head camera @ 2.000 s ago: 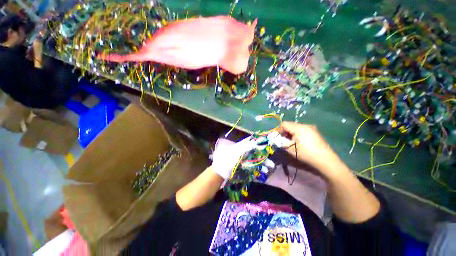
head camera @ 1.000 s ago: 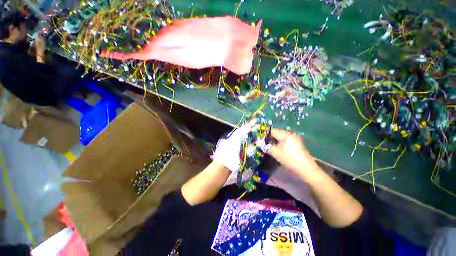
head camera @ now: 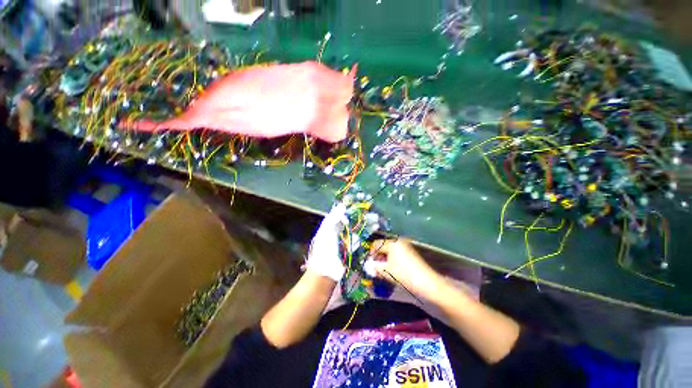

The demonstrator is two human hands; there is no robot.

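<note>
My left hand (head camera: pixel 328 244), in a white glove, holds a wired board assembly (head camera: pixel 357 289) upright over the lap at the bench edge. The assembly is green with white and yellow connectors and trailing wires. My right hand (head camera: pixel 394 261), bare with white on its fingertips, is at the assembly's right side with fingers pinched together. A thin dark wire trails beside it. What the fingertips pinch is too small to tell. A pile of short connector leads (head camera: pixel 417 144) lies on the bench beyond my hands.
A pink sheet (head camera: pixel 277 102) covers part of the left heap of wired boards (head camera: pixel 140 91). Another heap (head camera: pixel 599 136) lies at right. An open cardboard box (head camera: pixel 136 276) with small dark parts stands left of the lap, near a blue stool (head camera: pixel 114 227). Part of a person shows at far left.
The view has shifted, so the bench sits lower and more to the left. The assembly is held more upright, and my right hand has moved down along its right side.
</note>
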